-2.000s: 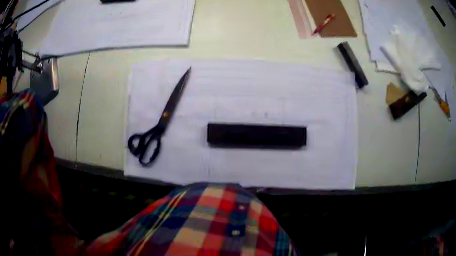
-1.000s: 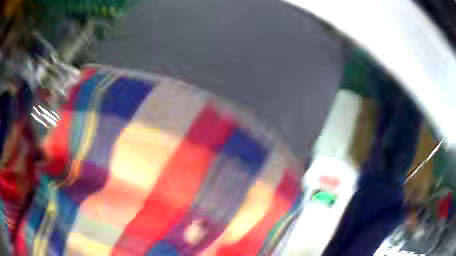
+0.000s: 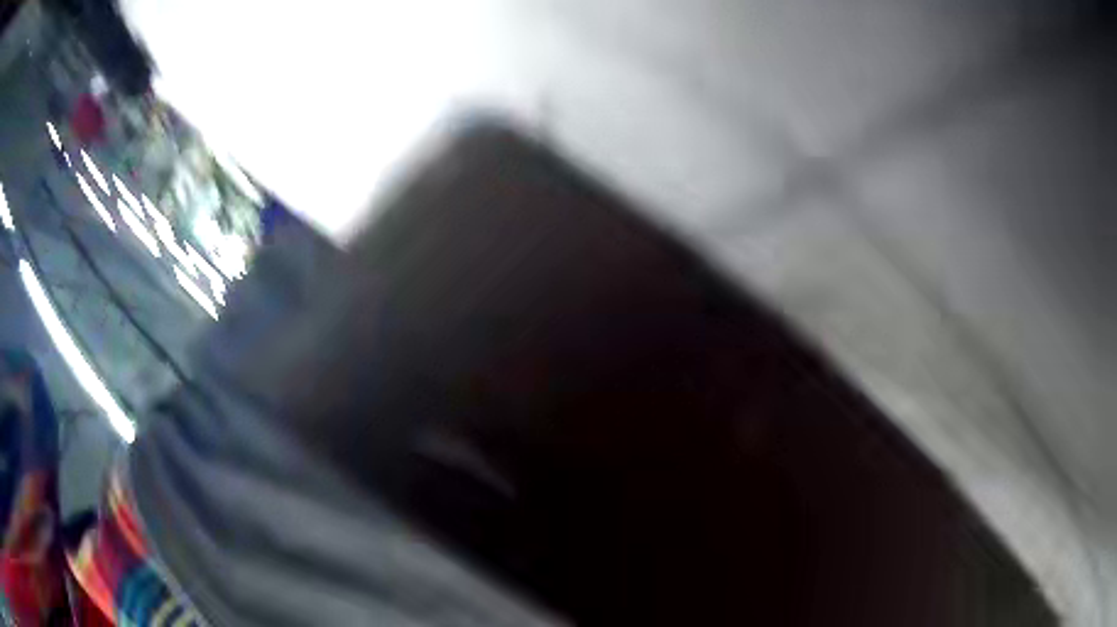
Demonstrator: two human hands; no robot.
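A large dark brown, nearly black blurred shape (image 3: 686, 404) with a squared upper corner fills the middle and lower right of the view, very close to the camera. I cannot tell what it is. Grey folded cloth (image 3: 282, 502) lies along its lower left side. Neither of my hands can be made out. Plaid cloth (image 3: 116, 551) shows at the lower left edge.
A pale grey, blurred surface with faint dark lines (image 3: 894, 245) fills the right and upper right. A very bright white area (image 3: 331, 74) is at the top. Rows of bright light strips (image 3: 147, 233) and a cluttered background show at the left.
The view has swung away from the table with shears and dark bar, past a plaid shirt front and grey area, to this close dark shape. Much of it is blurred.
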